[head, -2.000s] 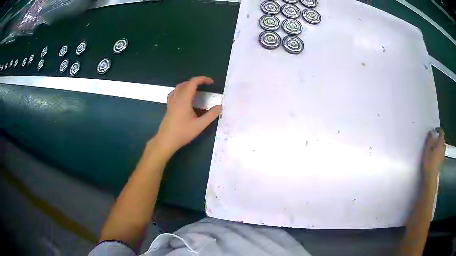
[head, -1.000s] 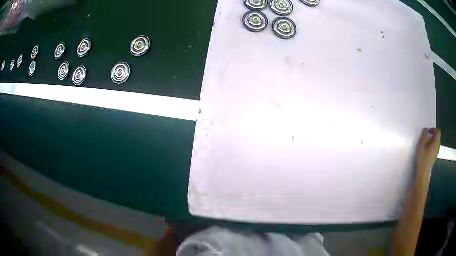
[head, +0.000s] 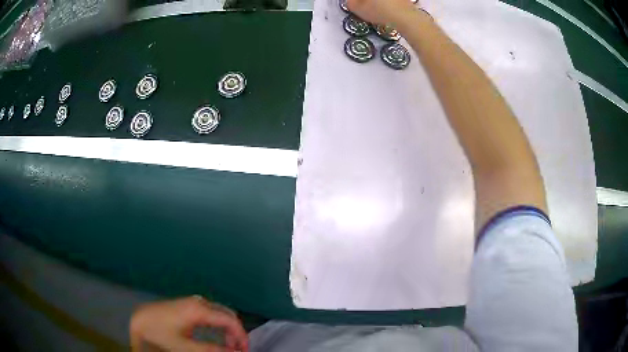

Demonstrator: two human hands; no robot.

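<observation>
A large white carrier board [head: 385,206] lies across the conveyor. Several round metal discs [head: 359,49] with concentric rings sit at its far left part, some cut off by the top edge. My right arm reaches across the board from the lower right. My right hand [head: 380,11] is over the far discs at the top edge, partly cut off; its fingertips and any grip are hidden. My left hand [head: 189,324] is low at the bottom edge, left of the board, loosely curled, with nothing visible in it.
More discs [head: 206,119] lie spaced out on the green belt [head: 268,55], left of the board. A white edge strip [head: 172,152] runs along the belt's near side, above a blue-green panel [head: 151,206]. A crinkled clear bag [head: 41,34] is at the upper left.
My right hand has left the board's right edge and reached to the far discs. My left hand, first near the board's left edge, is now low at the bottom. The belt discs have moved right.
</observation>
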